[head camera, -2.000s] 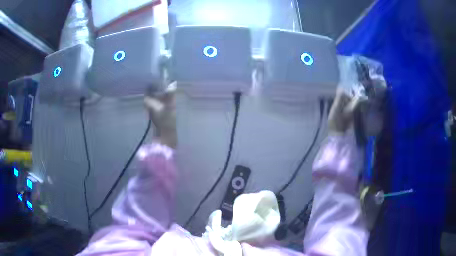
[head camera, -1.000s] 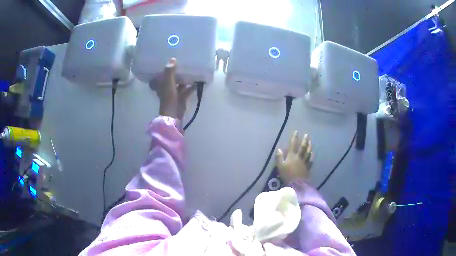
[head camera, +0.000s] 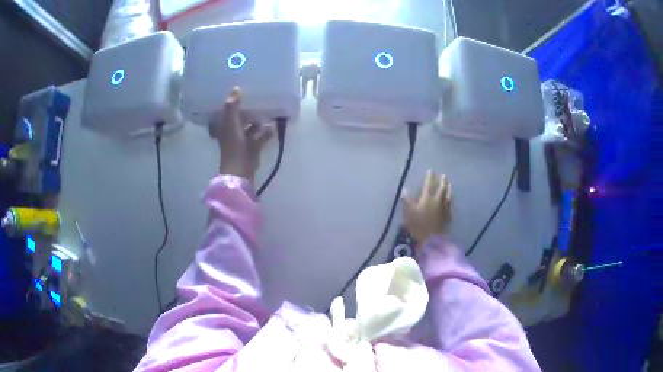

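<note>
Several white rounded mini projectors stand in a row, each with a lit blue ring and a black power cable. My left hand point(head camera: 241, 138) is at the lower edge of the second projector from the left point(head camera: 251, 80), beside its power cable point(head camera: 270, 171). The index finger lies on the front face; the other fingers are partly hidden at the edge. My right hand point(head camera: 429, 207) lies with fingers spread on the white table point(head camera: 327, 196), holding nothing visible. It partly covers a black remote control point(head camera: 401, 249). Another remote point(head camera: 501, 279) lies further right.
A yellow spray can point(head camera: 35, 219), a blue-edged parts box point(head camera: 45, 142) and a power strip with blue-lit switches point(head camera: 52, 275) are at the left. A plastic bag point(head camera: 565, 116) and a yellowish roll point(head camera: 561, 272) with a thin stick are at the right, near the blue curtain.
Since two seconds ago, my right hand has moved from the right end of the row down to the table. My left hand has its finger on the projector's face. The view has shifted.
</note>
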